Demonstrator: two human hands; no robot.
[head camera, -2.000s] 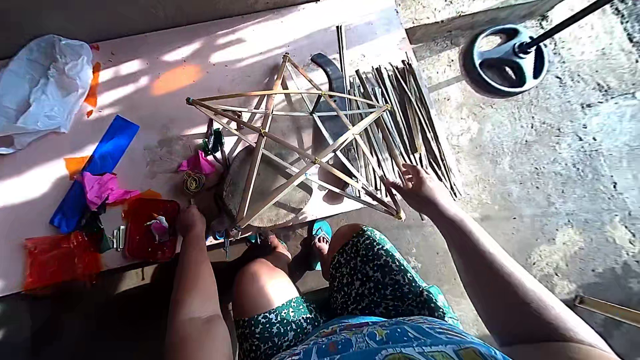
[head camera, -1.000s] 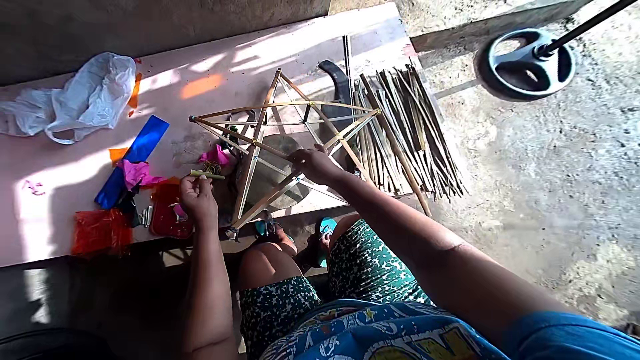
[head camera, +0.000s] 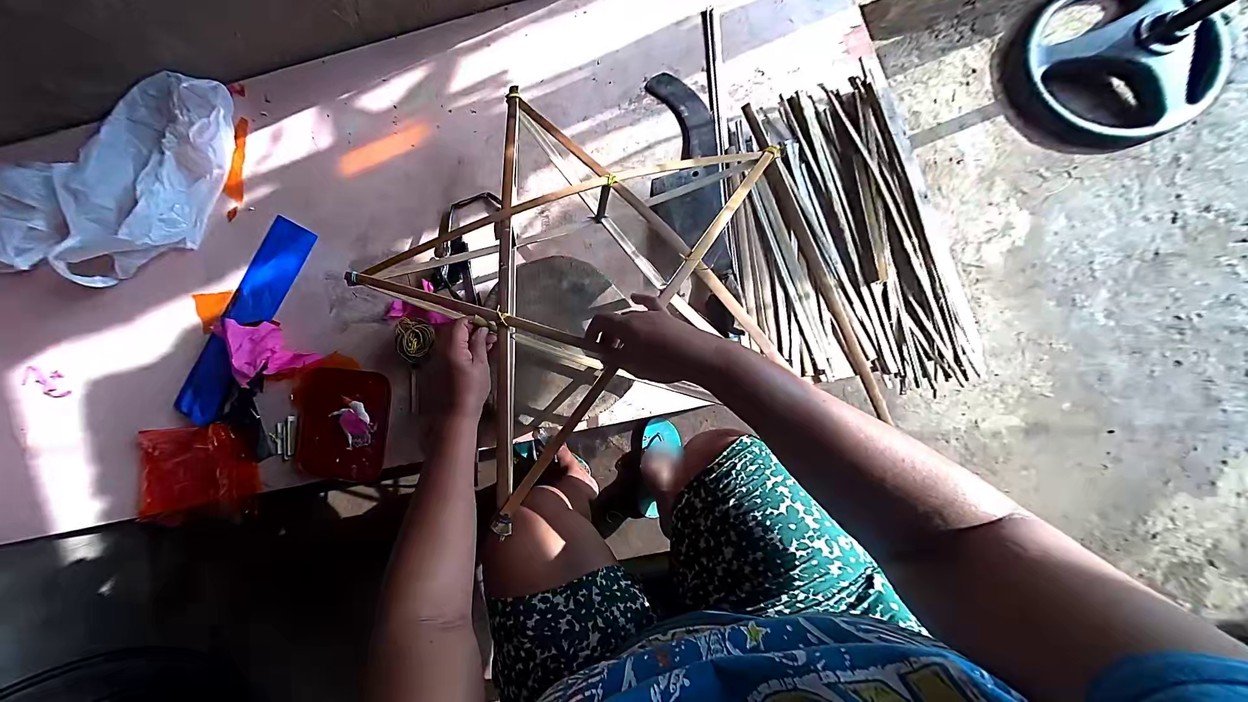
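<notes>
A star-shaped frame of bamboo sticks (head camera: 507, 224), tied at its crossings, stands over the near edge of the low pink table, its lowest tip above my thigh. My right hand (head camera: 648, 341) grips it where two sticks cross at the lower right. My left hand (head camera: 466, 363) has its fingertips at a stick beside the left crossing; whether they pinch the stick or something thin is too small to tell. Just left of that hand lies a coil of yellow wire or cord (head camera: 414, 338). A curved dark blade-like tool (head camera: 694, 127) lies behind the star.
Many split bamboo sticks (head camera: 858, 234) lie at the table's right. On the left are a white plastic bag (head camera: 161, 180), a blue strip (head camera: 278, 268), pink sheet scraps (head camera: 255, 351), a red translucent sheet (head camera: 195, 473) and a red tray (head camera: 341, 424). A wheel-like base (head camera: 1116, 73) stands on the concrete floor.
My right hand has gone from the star's right lower tip to its lower right crossing. My left hand has moved from beside the red tray to the left crossing.
</notes>
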